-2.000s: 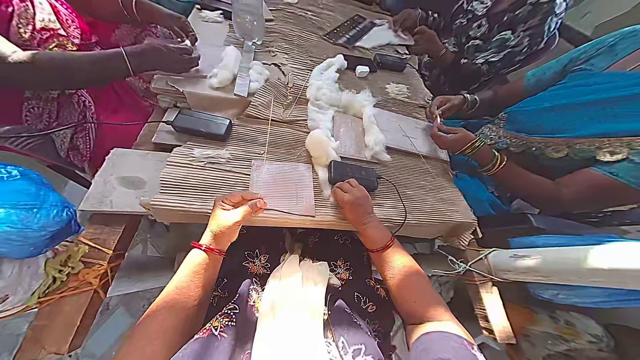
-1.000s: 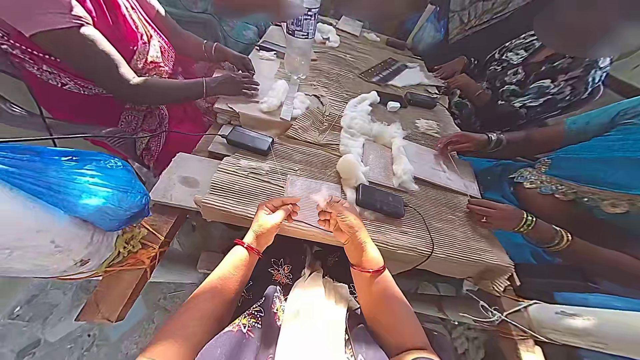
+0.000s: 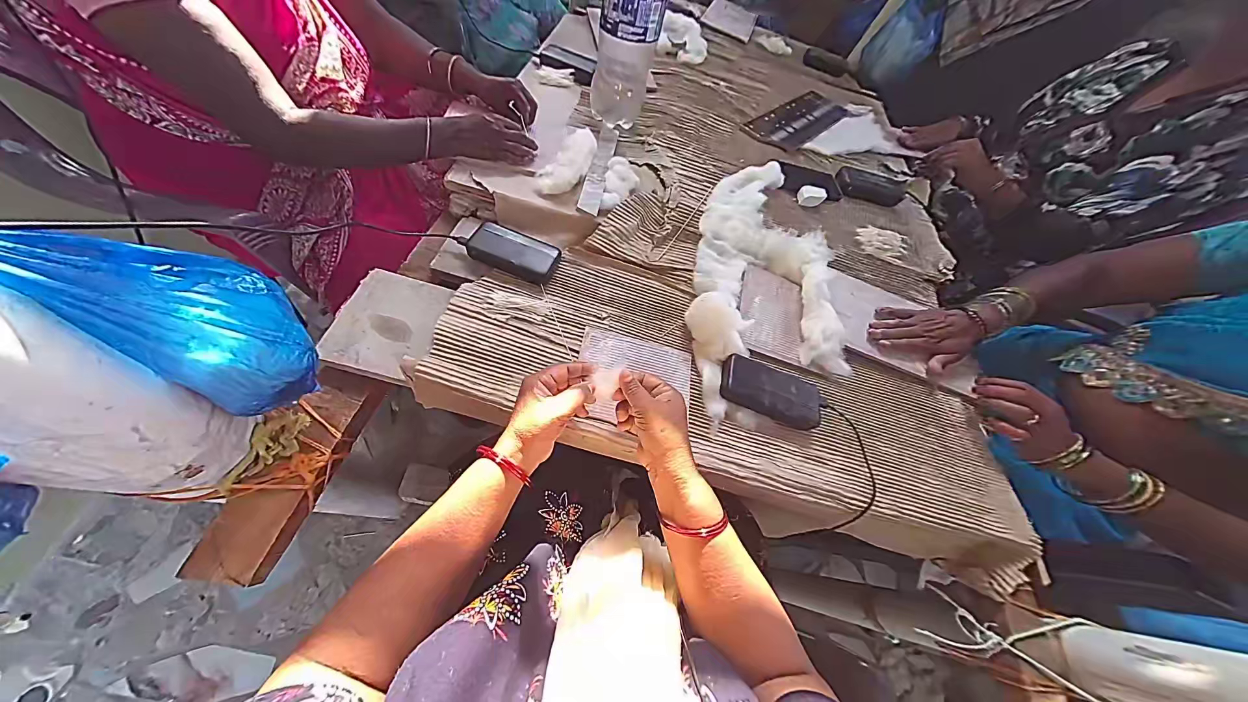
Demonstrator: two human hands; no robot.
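Note:
A small tuft of white cotton (image 3: 606,381) is pinched between the fingertips of my left hand (image 3: 548,408) and my right hand (image 3: 651,413). Both hands are just above the near edge of a clear ribbed sheet (image 3: 648,363), which lies on the corrugated cardboard (image 3: 487,341) covering the table. Right of the sheet, a long roll of white cotton wool (image 3: 717,327) bends across the cardboard. A black power adapter (image 3: 770,391) with a cable rests beside the cotton's near end. Thin pale sticks or wicks (image 3: 517,305) lie left of the sheet.
Co-workers' hands work at the left (image 3: 492,122) and right (image 3: 926,333) sides. Another black adapter (image 3: 513,253), a plastic bottle (image 3: 624,68) and a compartmented tray (image 3: 795,120) are on the table. A blue plastic bag (image 3: 146,312) bulges at left; a wooden beam (image 3: 283,487) juts out below it.
My right hand has left the black adapter, where it was two seconds ago, and come over to my left hand. A cotton tuft is now between them. The view has shifted.

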